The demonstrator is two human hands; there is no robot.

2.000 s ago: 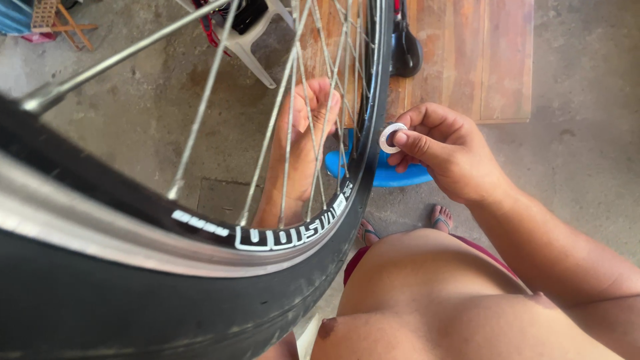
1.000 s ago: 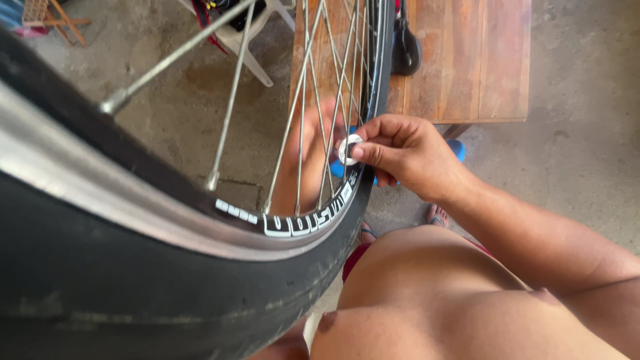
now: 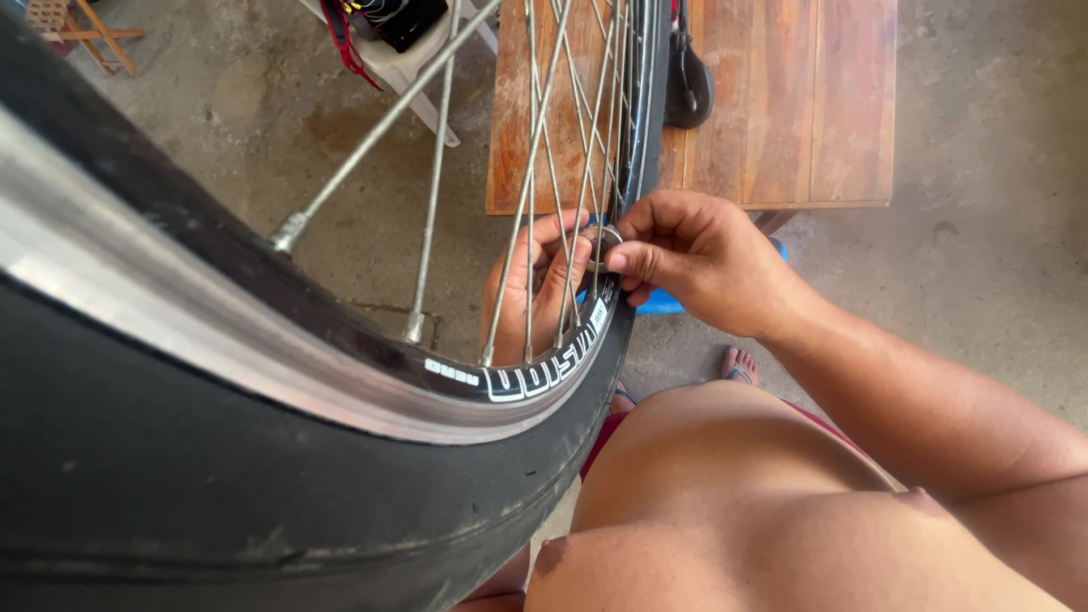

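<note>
A bicycle wheel with a black tyre (image 3: 280, 510), a black and silver rim (image 3: 476, 408) and metal spokes (image 3: 433, 187) fills the left and centre of the head view. On the rim's right side, my right hand (image 3: 680, 255) pinches a small round ring (image 3: 609, 245) between thumb and fingers, close against the rim. My left hand (image 3: 535, 280) is seen through the spokes, its thumb and fingers bent beside the ring. Its fingertips seem to touch the ring's left edge, but spokes cover part of them, so its hold cannot be told.
Beyond the wheel stands a wooden table (image 3: 790, 110) with a black bicycle saddle (image 3: 690, 81) on it. Part of a blue object (image 3: 663, 303) shows below the table. A white plastic chair (image 3: 408, 68) holding dark items and a red strap is at the upper left, near a folding wooden stand (image 3: 102, 38).
My right hand has moved left with the ring, from beside the wheel to the rim. My left hand, behind the spokes, has come close to the ring.
</note>
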